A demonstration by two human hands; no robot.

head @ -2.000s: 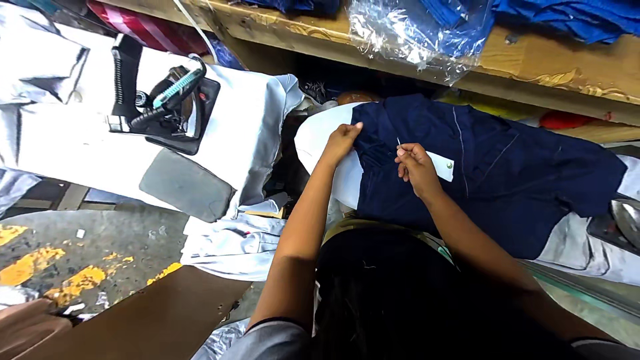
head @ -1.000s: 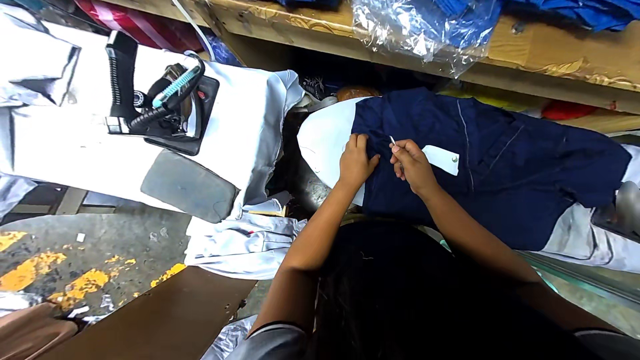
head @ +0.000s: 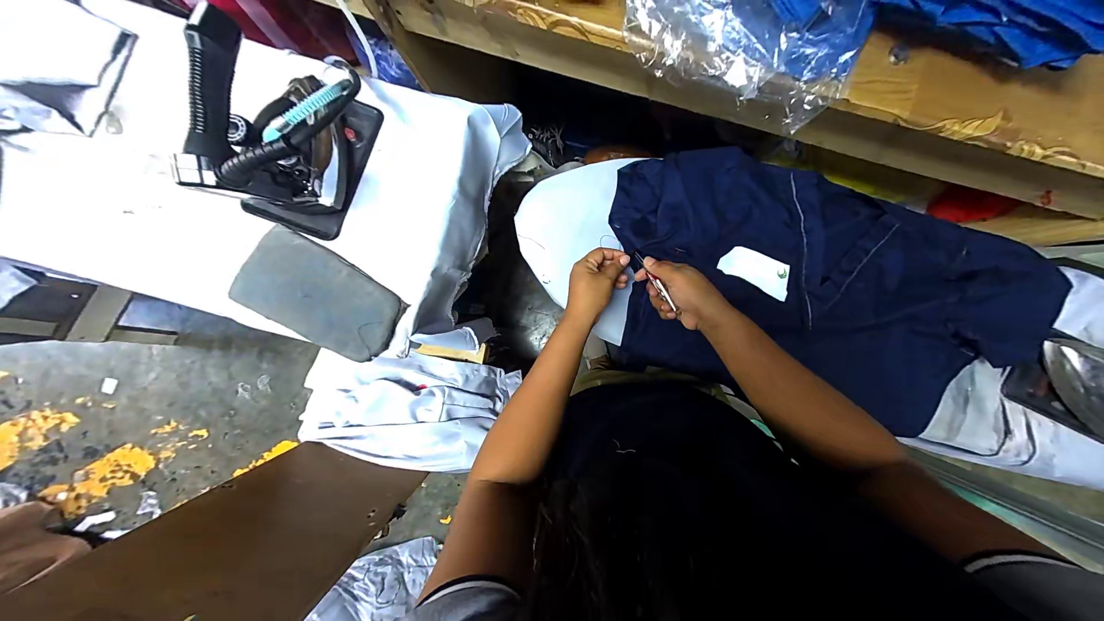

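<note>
A navy blue garment [head: 897, 319] with pale seam lines lies over a white padded ironing board [head: 561, 216], whose rounded end shows at the left. My right hand [head: 686, 293] holds a small metal tool [head: 662, 289], perhaps thread snips, its tip pointing at my left fingers. My left hand [head: 598, 280] is pinched at the garment's left edge; a thin dark thread seems to curl above it, and what the fingertips grip is too small to tell. A white tag or card [head: 755, 272] lies on the cloth right of my right hand.
On a white-covered table at the left stands an iron [head: 323, 164] with a dark hose, beside a grey pad [head: 315, 293]. White cloth [head: 414, 414] hangs below. A wooden shelf [head: 966, 95] with plastic-wrapped blue fabric [head: 776, 34] runs along the top. A brown board [head: 250, 526] is lower left.
My left hand has moved from lying on the cloth to a pinch close to my right fingers. The metal tool now shows in my right hand.
</note>
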